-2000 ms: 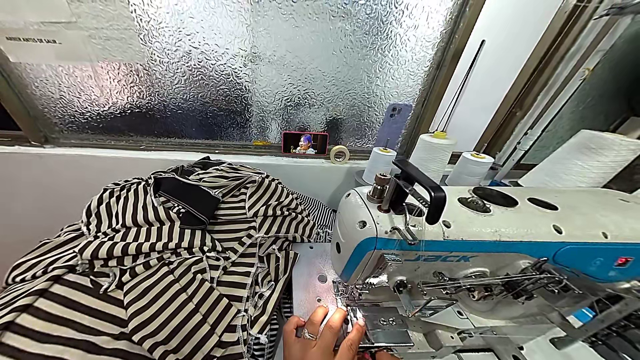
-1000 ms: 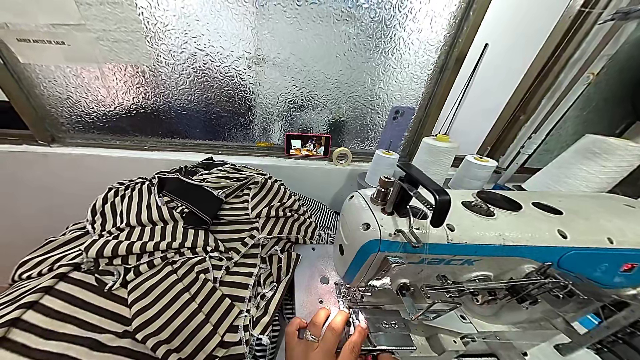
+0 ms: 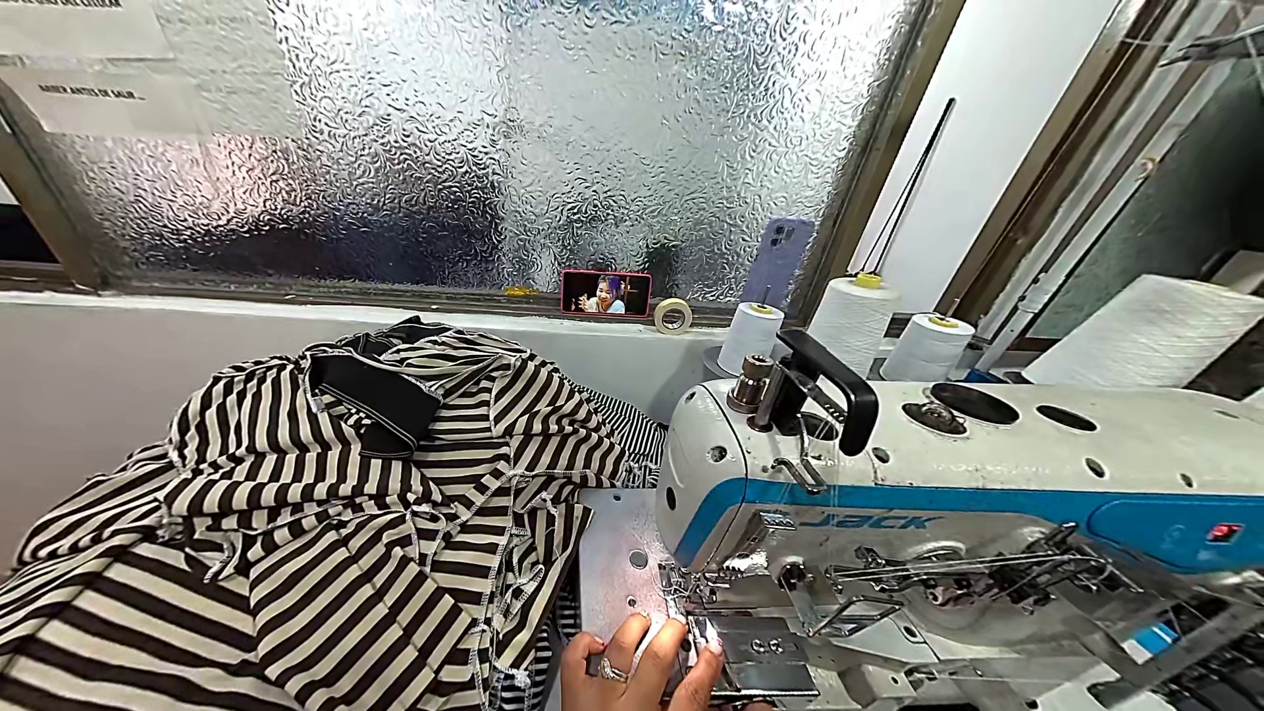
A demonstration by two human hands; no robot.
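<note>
At the bottom centre my left hand (image 3: 642, 667), with a ring on one finger, presses down on the metal bed plate (image 3: 622, 553) of a Jack industrial sewing machine (image 3: 948, 444). Its fingertips are beside the presser foot area, on a small bit of light fabric mostly hidden under them. Of my right hand at most a sliver of a fingertip shows at the bottom edge; what it does is hidden. A pile of black-and-cream striped knit fabric (image 3: 346, 583) with a black band (image 3: 375, 400) lies left of the bed plate.
White thread cones (image 3: 854, 321) stand behind the machine head. On the ledge by the textured window (image 3: 553, 148) are a phone (image 3: 605, 293) showing a video and a roll of tape (image 3: 672, 316). A purple phone (image 3: 780, 259) leans at the window's right side.
</note>
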